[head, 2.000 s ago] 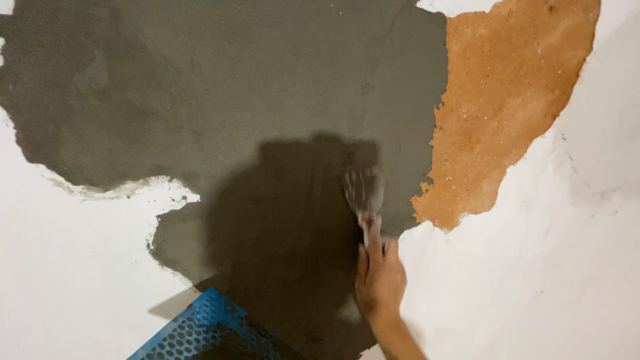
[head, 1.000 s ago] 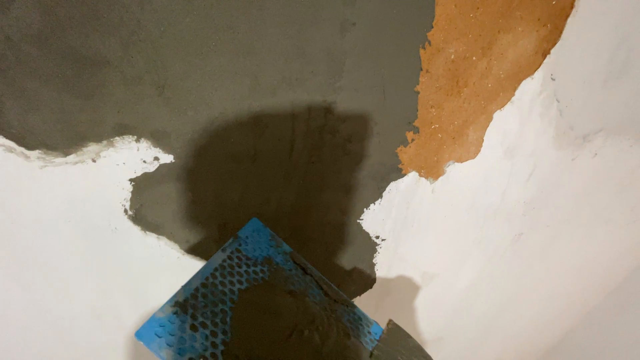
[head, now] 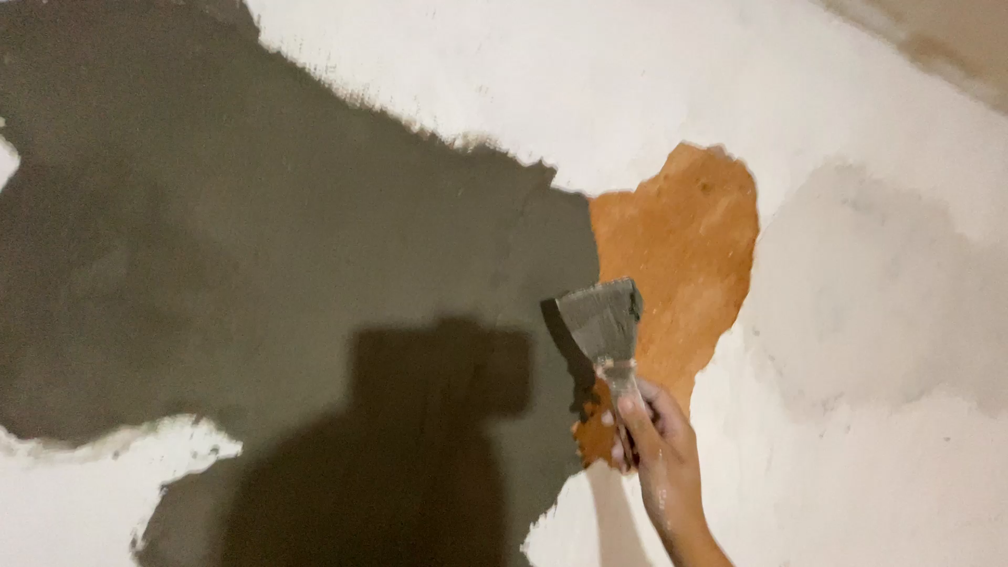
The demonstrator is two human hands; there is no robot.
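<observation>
My right hand (head: 657,437) grips the handle of a putty knife (head: 602,323), its blade pointing up and coated with grey plaster. The blade is over the border between the smooth dark grey plaster (head: 354,220) and the bare orange-brown patch (head: 677,252) of the wall. A dark shadow of the blade falls just to its left. Whether the edge touches the wall is not clear. My left hand is out of view.
White wall surface (head: 488,71) with a ragged edge surrounds the grey and orange areas. A faint greyish damp-looking patch (head: 866,291) lies at the right. A large head-and-shoulders shadow (head: 394,465) covers the lower middle. A beige strip (head: 961,39) crosses the upper right corner.
The blue perforated board with grey plaster on it, seen low in both earlier frames, has left the view. My right hand is back in view, the knife now loaded. The view has moved up the wall.
</observation>
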